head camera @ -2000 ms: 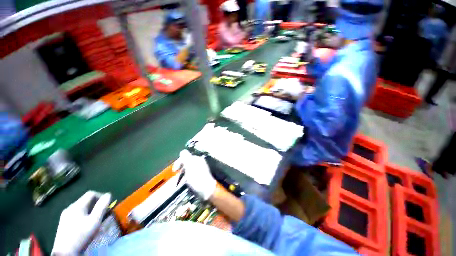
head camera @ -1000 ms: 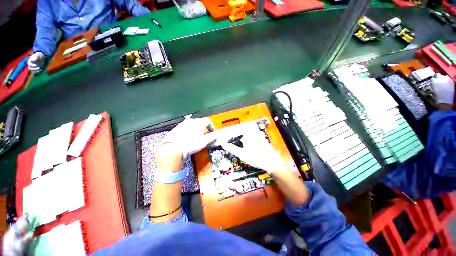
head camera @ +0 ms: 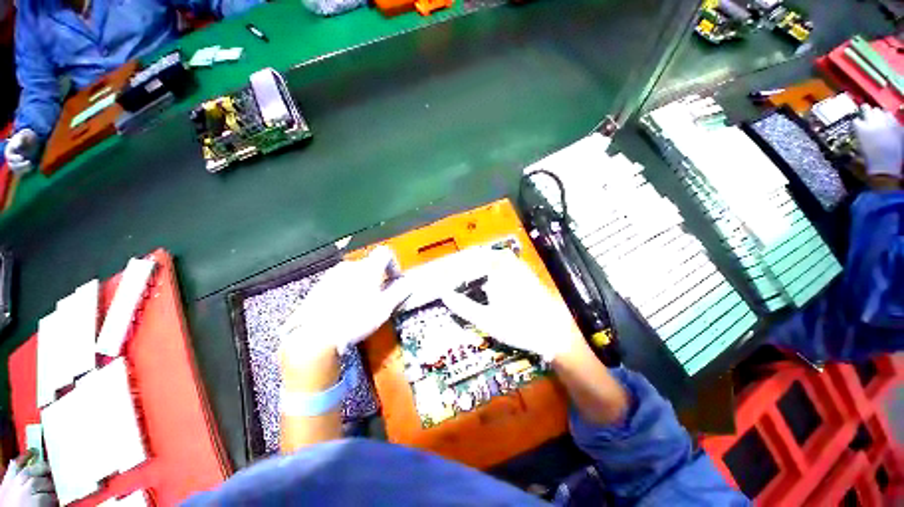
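Observation:
A green circuit board (head camera: 461, 361) crowded with parts lies on the orange-brown fixture (head camera: 446, 436). A silver-white bar (head camera: 431, 280) runs along its far edge, between my gloved hands. My left hand (head camera: 342, 305) is at the board's far left corner, fingertips close together at the bar's left end. My right hand (head camera: 515, 307) lies over the board's right part, fingers bent beside a small black part (head camera: 474, 291). Whether either hand grips anything is hidden by glare and the gloves. The black electric screwdriver (head camera: 575, 272) lies right of the fixture.
A screw tray (head camera: 263, 371) adjoins the fixture's left. A red board (head camera: 178, 396) with white sheets (head camera: 94, 431) lies farther left, pale strips (head camera: 644, 253) at right. Another board (head camera: 251, 121) sits on the green belt (head camera: 426, 119). Gloved hands of other workers show at both sides.
The view has shifted slightly. Both hands stay over the board; my left hand sits a little farther left of the bar. The board on the belt appears farther left.

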